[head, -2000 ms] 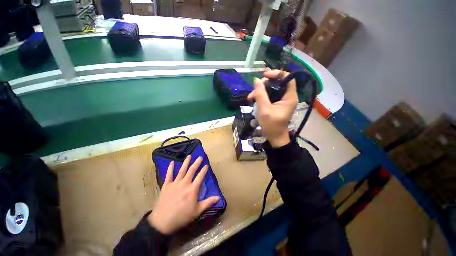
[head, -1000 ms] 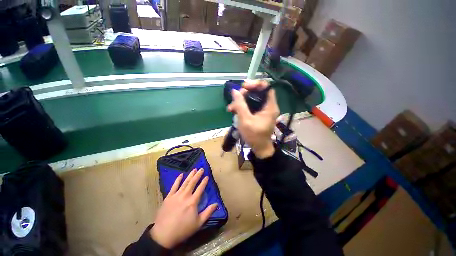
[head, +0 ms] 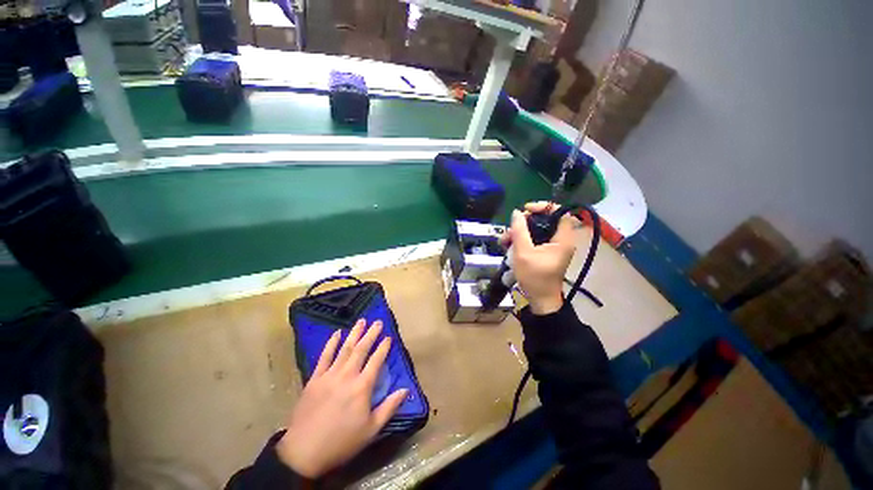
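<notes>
A portable speaker (head: 330, 330) with a blue grille and black casing lies on the cardboard bench cover (head: 201, 383), its thin handle loop at the far end. My left hand (head: 343, 402) rests flat on the grille with fingers spread and grips nothing. My right hand (head: 541, 251) is closed around the electric screwdriver (head: 498, 285), its dark nose tilted down at the screw feeder (head: 463, 278). The bit tip cannot be made out. A black cord curves from the screwdriver's top, and a silver balancer spring (head: 582, 134) rises above it.
The green conveyor belt (head: 258, 215) runs behind the bench, carrying several speakers, one (head: 466, 185) just behind the feeder. A large black case with a white emblem (head: 27, 424) stands at the left edge. Cartons (head: 756, 258) are stacked on the floor at right.
The right hand with the screwdriver went left and down from its raised position, then moved right to the feeder. The left hand stays on the speaker. The view has shifted slightly.
</notes>
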